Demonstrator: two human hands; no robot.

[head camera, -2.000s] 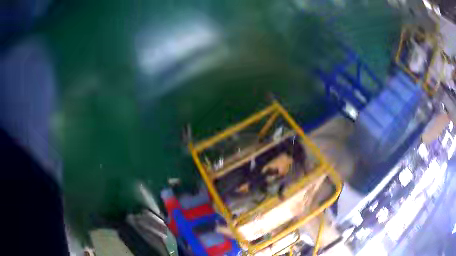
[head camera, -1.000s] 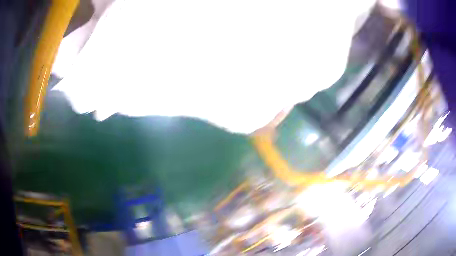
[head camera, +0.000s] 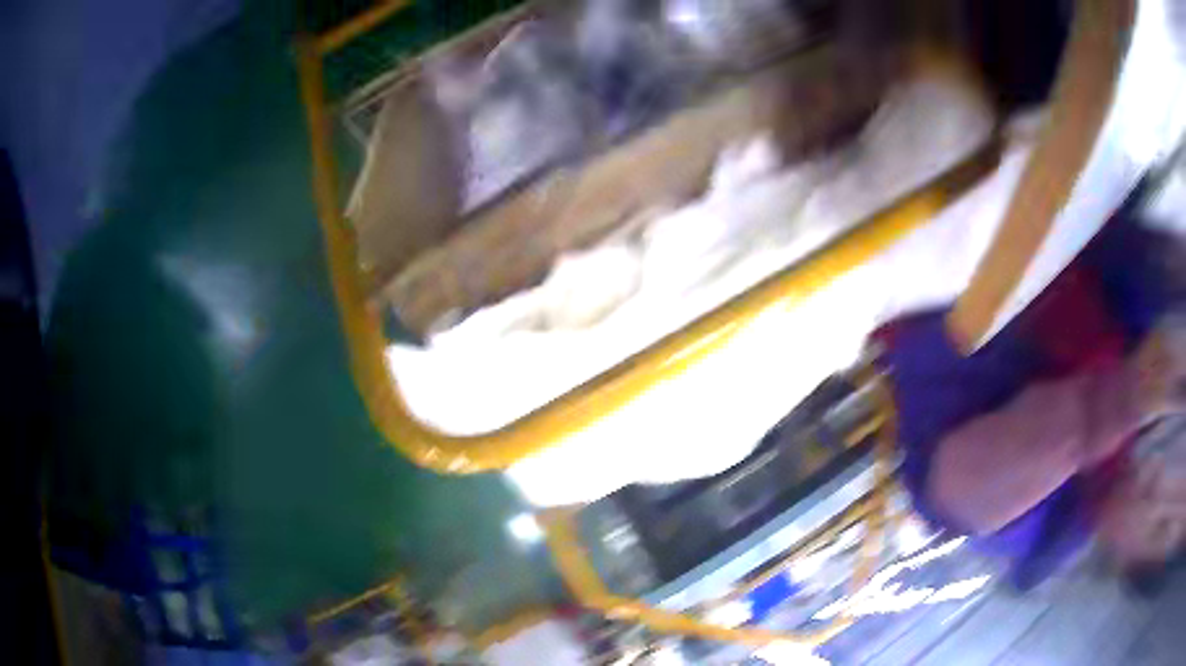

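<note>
Neither of my hands can be made out. Nearest in front is a cart with a yellow tubular frame, seen tilted. It holds a soft heap of white cloth, very bright and overexposed, which hangs over the yellow rail. Behind the white cloth lie a brown strip or carton edge and greyish, blurred material.
A person in dark blue and red clothing is at the right, an arm showing. Glossy green floor is at the left. A blue frame stands lower left. More yellow tubing and a blurred table edge are below.
The view has turned and moved. The white heap no longer fills the top, and the cart's rail and contents show. The person at the right has come into view.
</note>
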